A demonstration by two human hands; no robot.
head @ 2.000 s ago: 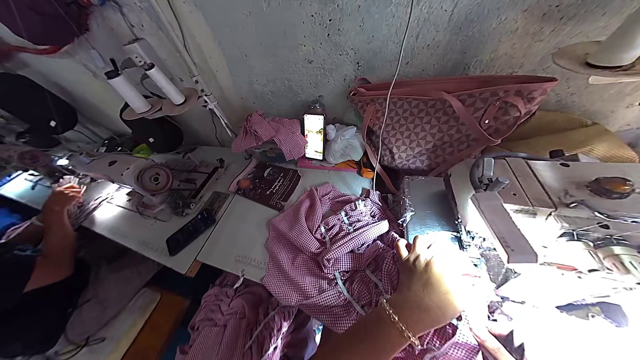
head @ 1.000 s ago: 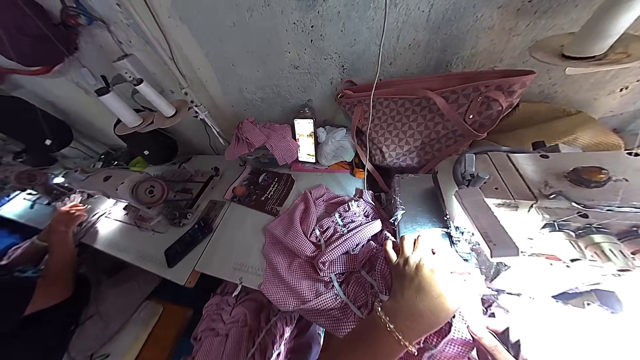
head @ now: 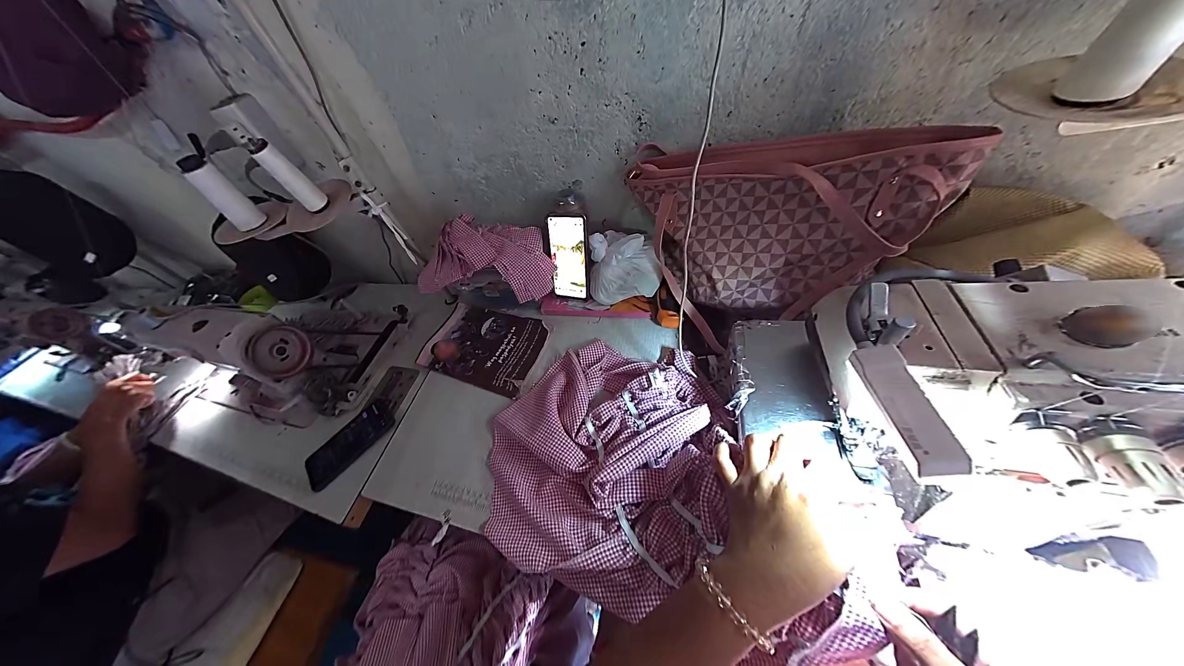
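My left hand point(head: 777, 504), with a chain bracelet at the wrist, rests with bent fingers at the right edge of a bunched red-and-white checked fabric point(head: 573, 462) with pale tape strips. Its fingertips are by the near end of a dark, shiny block point(head: 782, 379) beside the sewing machine point(head: 953, 333). Strong glare hides part of this hand. Of my right hand point(head: 911, 629), only some fingers show at the bottom edge, beside more checked fabric point(head: 832, 629); what it holds is not visible. More gathered checked fabric point(head: 444, 592) hangs below the table edge.
A lit phone point(head: 567, 257) stands by a white plastic bag point(head: 624, 268) and a patterned handbag point(head: 768, 222). A printed leaflet point(head: 486, 350) and a dark phone point(head: 350, 444) lie to the left. Another person's hand point(head: 125, 398) is beside a second sewing machine point(head: 268, 347). A cable hangs ahead.
Since the earliest frame, the fingers of my left hand have shifted slightly at the fabric's edge. The checked fabric lies much as before.
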